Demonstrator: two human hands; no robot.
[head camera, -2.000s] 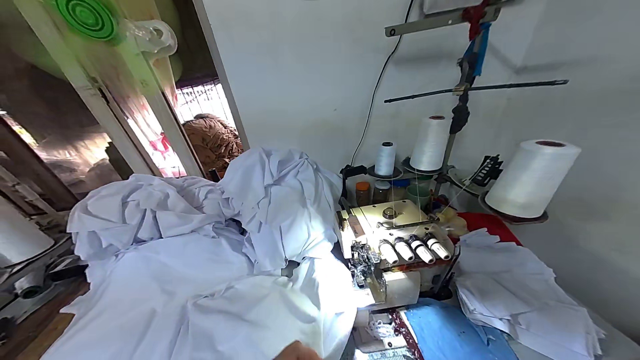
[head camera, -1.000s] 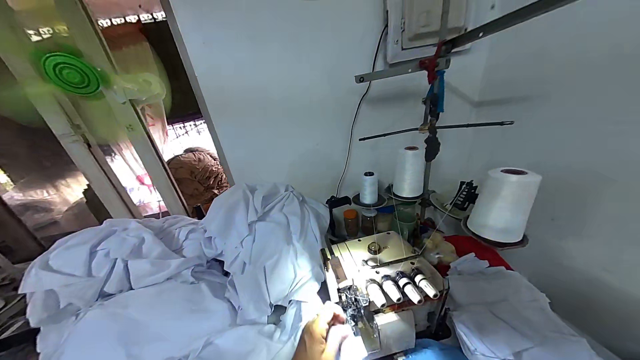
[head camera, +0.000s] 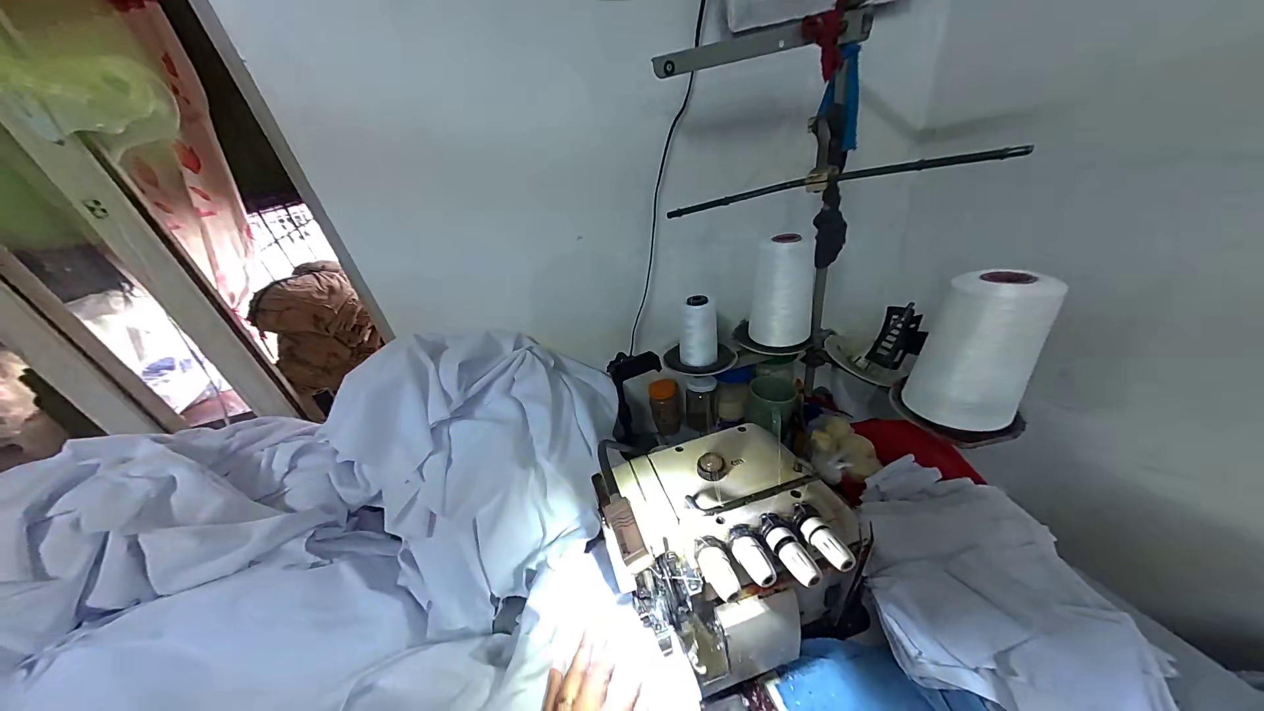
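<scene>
An overlock sewing machine (head camera: 736, 494) with several white tension knobs stands right of centre, brightly lit at its needle area. White fabric (head camera: 296, 602) lies heaped to its left and reaches the machine's front. One hand (head camera: 588, 681), seemingly my left hand, shows only by its fingers at the bottom edge, resting on the lit fabric just left of the presser foot area; glare blurs it, and whether it grips the cloth is unclear. My right hand is out of view. Thread runs from white cones (head camera: 783, 291) behind the machine.
A large thread cone (head camera: 986, 351) stands on the right of the thread stand (head camera: 825, 178). Jars (head camera: 665, 407) and a green mug (head camera: 772, 400) are behind the machine. Stacked white cloth pieces (head camera: 987, 583) and blue fabric (head camera: 859, 676) lie right. A framed window (head camera: 148, 247) is at left.
The hand beside the needle area is lower in view than one second ago, with only its fingers showing now. The view has shifted between frames.
</scene>
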